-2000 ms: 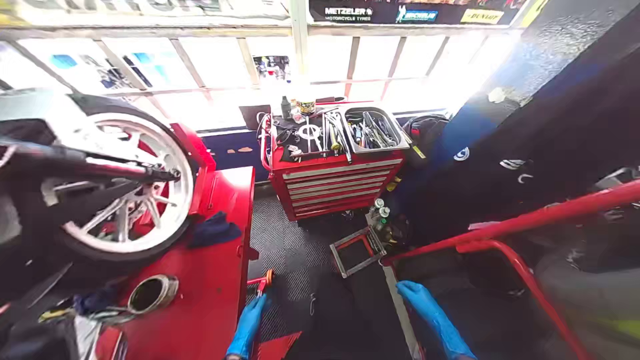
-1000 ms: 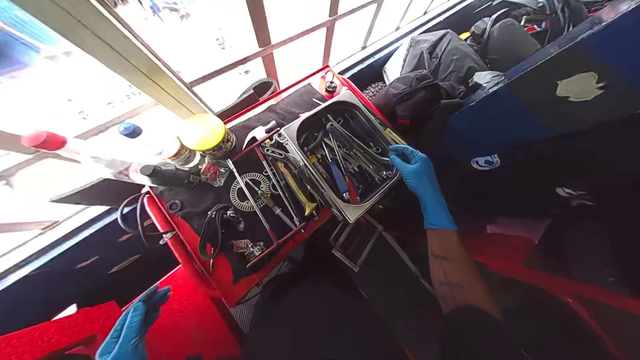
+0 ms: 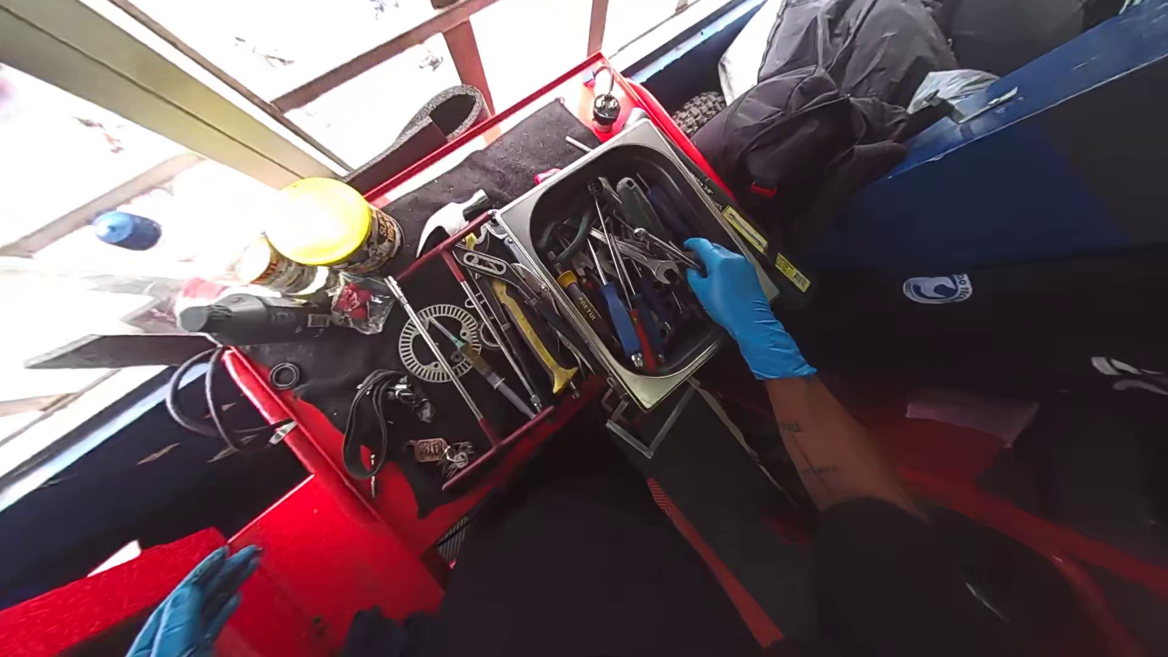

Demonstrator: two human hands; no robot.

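Note:
My right hand (image 3: pixel 730 297), in a blue glove, is at the right side of a metal tray (image 3: pixel 538 219) of hand tools. Its fingers close on the end of a metal wrench (image 3: pixel 671 248) that lies over other wrenches. Screwdrivers with blue (image 3: pixel 620 321) and red (image 3: pixel 646 339) handles lie in the same tray. At the bottom left, my gloved left hand (image 3: pixel 196 607) is over a red surface with its fingers extended and nothing in it. Left of the tray, on the red tool cart, are a slotted metal ring (image 3: pixel 438 342), a yellow-handled tool (image 3: pixel 534 338) and a hammer (image 3: pixel 452 221).
A yellow-lidded can (image 3: pixel 324 224) and a black bottle (image 3: pixel 246 317) stand at the cart's far left. Black bags (image 3: pixel 821 100) lie beyond the tray at the upper right. A barred window runs behind the cart, and a blue panel (image 3: pixel 1022 173) is at the right.
The view has moved much closer to the cart. My right hand, away from the tray two seconds ago, reached its right edge and is now farther in, on a wrench.

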